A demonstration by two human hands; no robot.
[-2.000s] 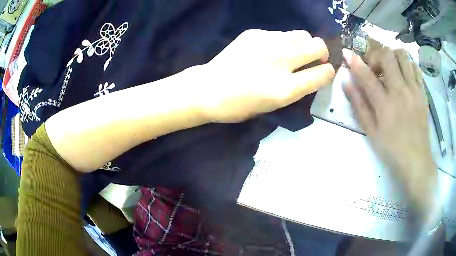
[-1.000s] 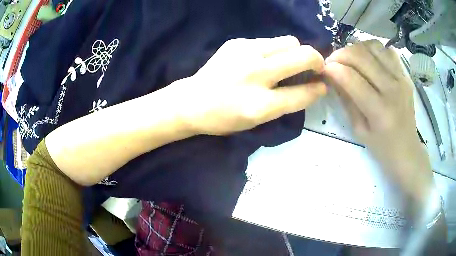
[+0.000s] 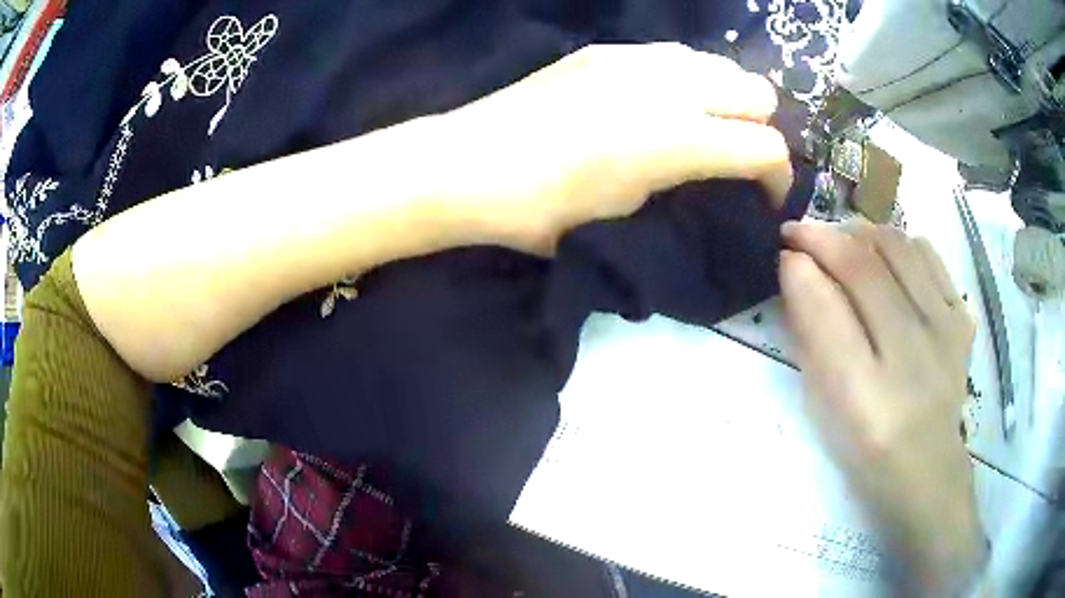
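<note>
The navy-black garment (image 3: 420,350) with white embroidery (image 3: 228,58) covers the left of the white machine bed (image 3: 677,444). My left hand (image 3: 654,129) lies on the cloth, its fingertips pinching the dark edge near the presser foot (image 3: 825,187). My right hand (image 3: 876,315) is slightly blurred; its thumb and index finger hold the cloth edge just below the foot. The needle cannot be made out. A tan-brown block (image 3: 878,181) sits right of the foot.
Long curved tweezers (image 3: 990,304) lie right of my right hand. The pale machine head (image 3: 911,47) is at top right, with dark guides and a whitish round part (image 3: 1037,259). Red plaid cloth (image 3: 321,514) covers the lap. A red-orange edge (image 3: 26,58) shows at far left.
My right hand has moved down from beside the foot, then from the left fingertips, to the cloth edge. The edge now stands folded up between the hands. The view has shifted somewhat.
</note>
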